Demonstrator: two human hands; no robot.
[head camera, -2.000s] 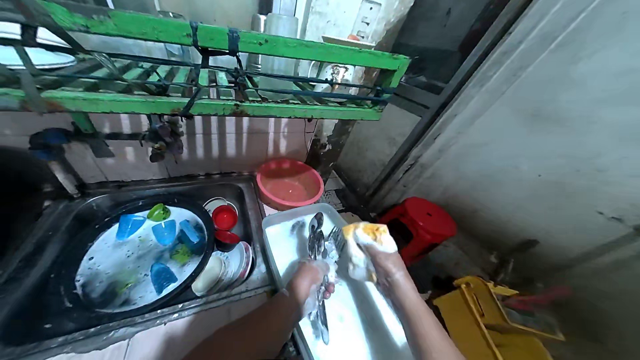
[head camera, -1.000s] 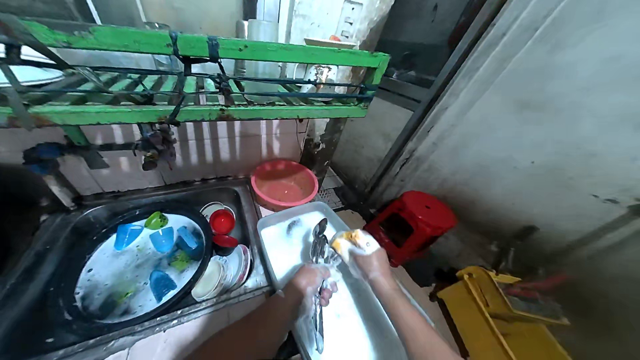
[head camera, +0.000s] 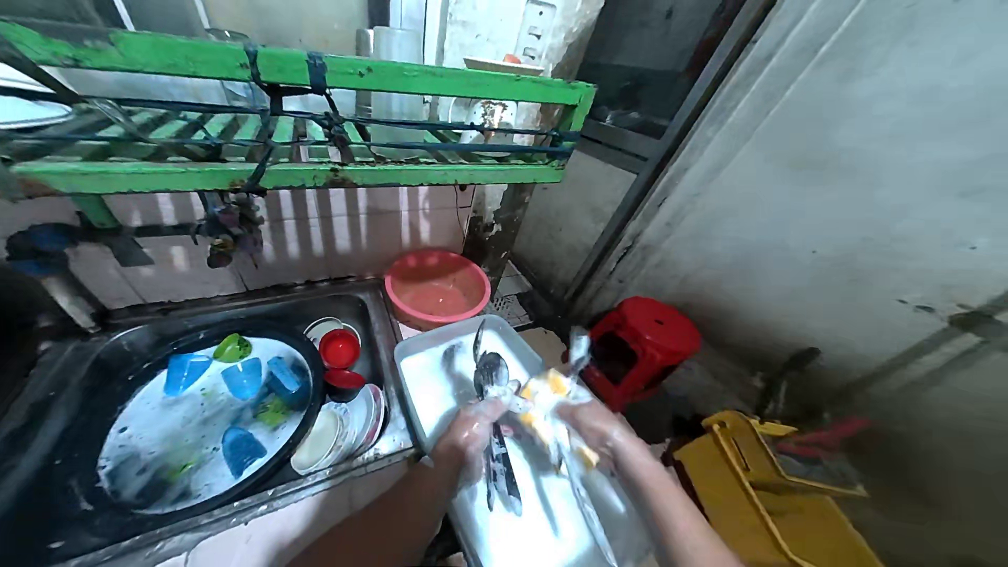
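My left hand (head camera: 475, 429) grips several metal spoons (head camera: 493, 374) and other cutlery, their handles pointing down toward me. Close to its right, my right hand (head camera: 591, 429) is closed around a foamy yellow and white sponge (head camera: 543, 405) and a long piece of metal cutlery (head camera: 584, 504), whose upper end is blurred. Both hands are wet with suds, above a pale rectangular tray (head camera: 417, 358) holding whitish, soapy liquid. Fingers and foam hide part of the cutlery.
Left, a black basin (head camera: 311, 354) of suds with blue and green cups (head camera: 242, 378) sits in the sink (head camera: 378, 315), beside stacked plates (head camera: 366, 417) and red bowls (head camera: 340, 348). A pink basin (head camera: 438, 287), green rack (head camera: 441, 79), red stool (head camera: 650, 339) and yellow plastic object (head camera: 756, 488) surround the tray.
A long piece of cutlery now shows with the sponge in my right hand, apart from those in my left; one second ago only the sponge was plain there.
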